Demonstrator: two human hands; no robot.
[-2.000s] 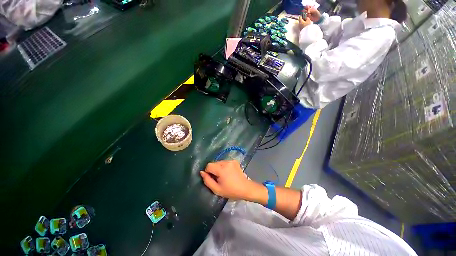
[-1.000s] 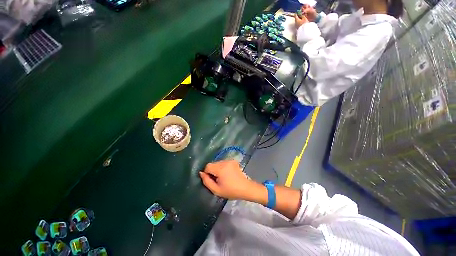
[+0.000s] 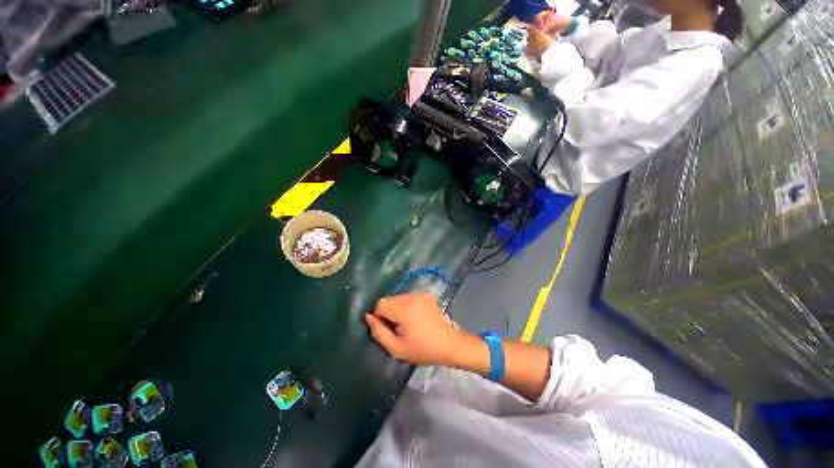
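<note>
My right hand (image 3: 413,329) rests at the mat's right edge, blue band on the wrist. Its fingers are curled in, and nothing shows in them. My left hand is out of the picture. One circuit board in a turquoise housing (image 3: 285,390) lies alone on the dark green mat (image 3: 247,320), left of and below my right hand. A thin silvery strand (image 3: 277,430) runs from it to the bottom edge. Several similar boards (image 3: 108,419) lie clustered at the lower left, one (image 3: 146,400) inside a dark ring.
A round beige pot (image 3: 315,244) with silvery bits stands above my hand. Beyond are hazard tape (image 3: 302,198), black bench equipment (image 3: 448,137) with cables, and another worker (image 3: 631,101) beside many small boards (image 3: 485,52). Plastic-wrapped stacks (image 3: 722,219) stand at right.
The view has shifted slightly. The other worker's hands have moved a little to the left. My right hand and the boards on the mat have not visibly moved.
</note>
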